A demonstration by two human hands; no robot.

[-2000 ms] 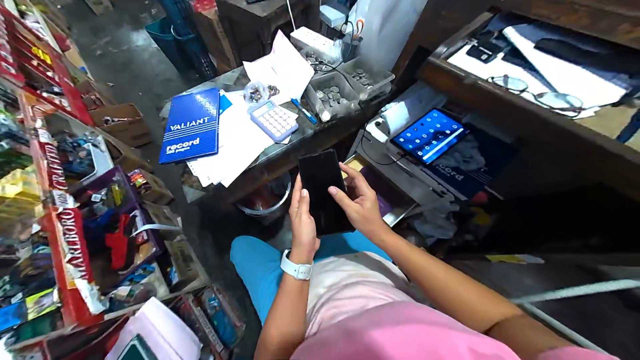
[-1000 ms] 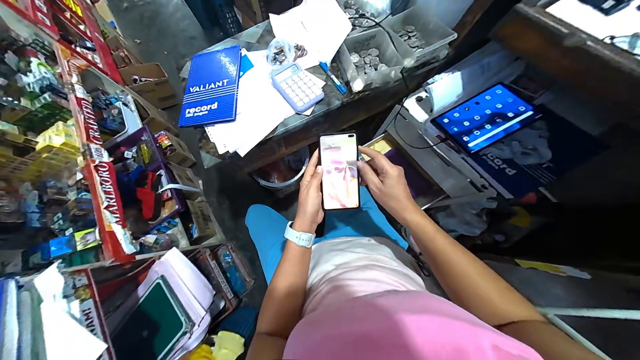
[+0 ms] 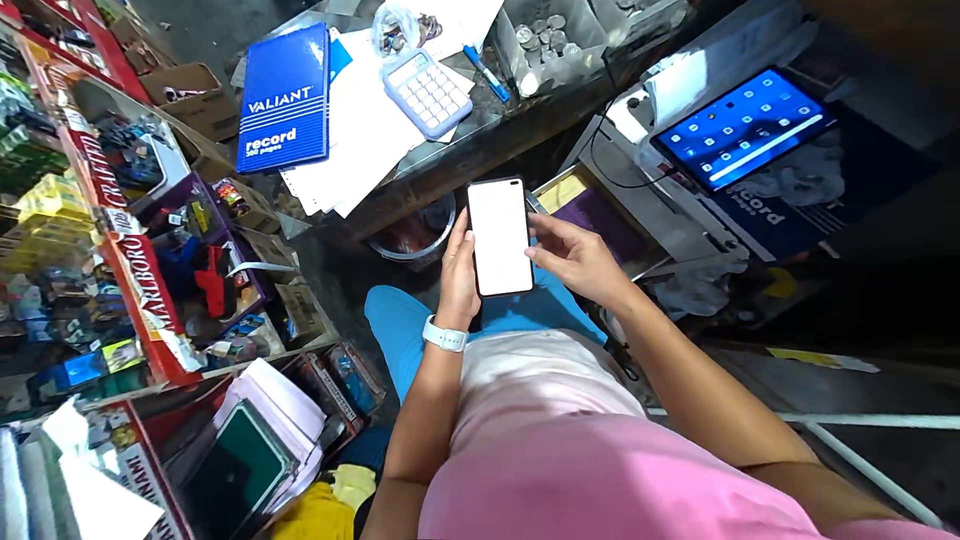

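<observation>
A smartphone [image 3: 500, 236] with a blank white screen is upright above my lap. My left hand [image 3: 459, 274] holds it along its left edge, thumb at the side; a white watch [image 3: 445, 334] is on that wrist. At the phone's right edge is my right hand [image 3: 576, 257], fingers loosely bent and apart, not gripping the phone; whether a fingertip touches the edge I cannot tell. Beyond the phone, a calculator [image 3: 427, 92] and a blue record book [image 3: 285, 99] lie on white papers [image 3: 360, 142] on the table, with a blue marker [image 3: 486, 73] beside the calculator.
Coins fill a plastic container [image 3: 551, 45] on the table, near a small plastic bag [image 3: 396, 30] of coins. A lit tablet [image 3: 742, 127] stands at the right. Below the table's edge [image 3: 480, 150] is a bucket [image 3: 414, 244]. Shelves of packaged goods [image 3: 56, 217] line the left.
The phone's screen has gone from dark to a pinkish picture, then to blank white. My right hand, earlier on the phone, has its fingers apart at the edge. The view has shifted.
</observation>
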